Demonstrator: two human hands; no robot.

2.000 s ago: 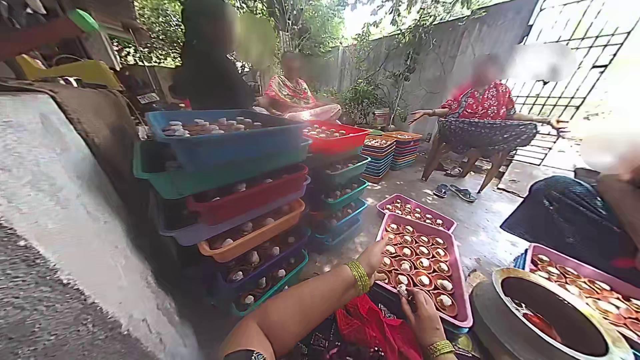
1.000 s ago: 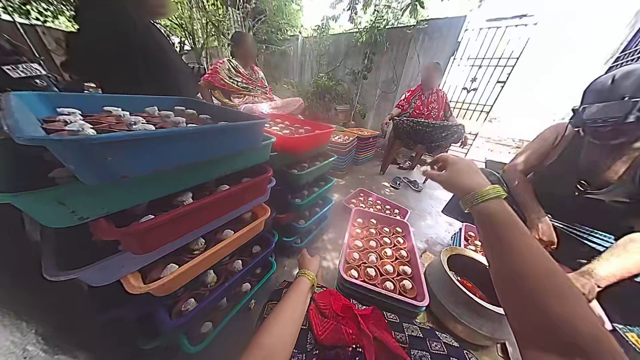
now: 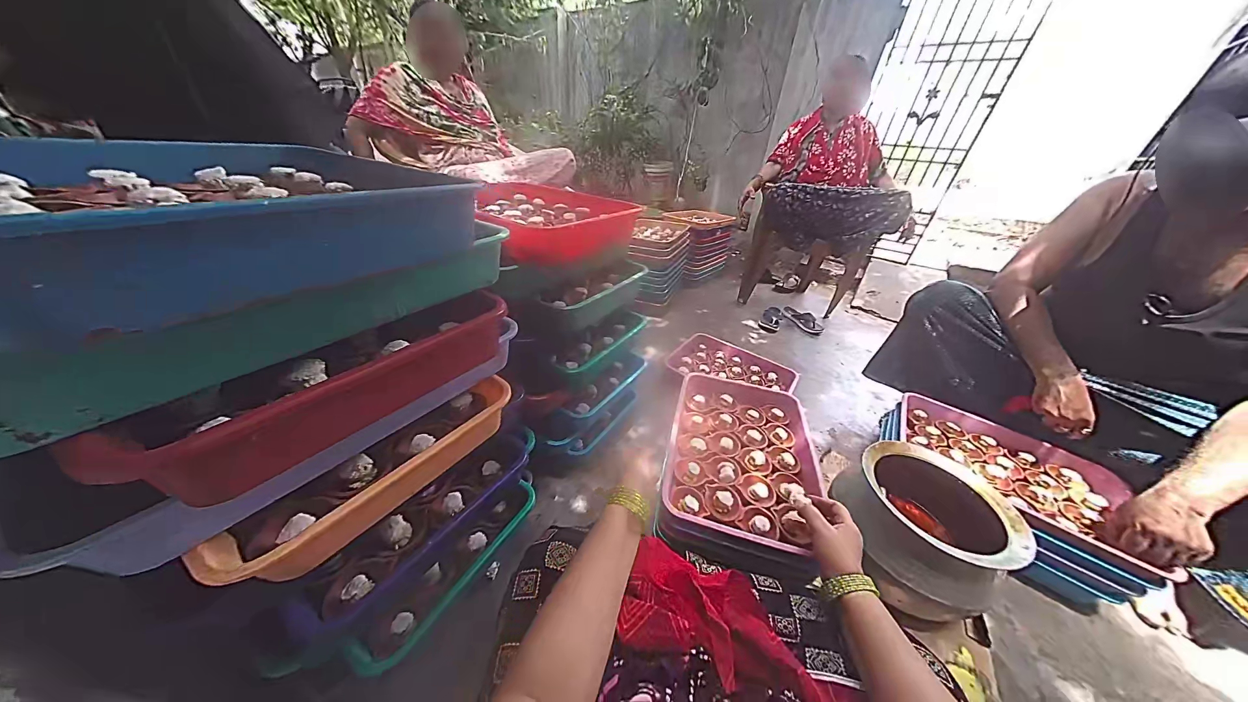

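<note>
In front of me a pink plastic tray (image 3: 811, 429) holds rows of small round clay cups, each with a white lump on top. My right hand (image 3: 829, 531), with green bangles at the wrist, is at the tray's near right corner, fingertips closed on a white lump (image 3: 795, 492) above a cup. My left hand (image 3: 632, 473) is left of the tray, blurred against the floor; its fingers cannot be made out. Another pink tray (image 3: 707, 343) of cups lies just beyond. Red cloth (image 3: 682, 604) covers part of my lap.
Tall stacks of coloured trays, topped by a blue tray (image 3: 292, 229) and a red tray (image 3: 585, 234), stand at left. A wide metal pot (image 3: 907, 546) with dark contents sits at right, beside a co-worker's pink tray (image 3: 1111, 473). That person's hand (image 3: 1155, 526) touches its edge.
My right hand has come down from its raised position to the near right corner of the tray. My left hand remains left of the tray. The person at right leans nearer their tray.
</note>
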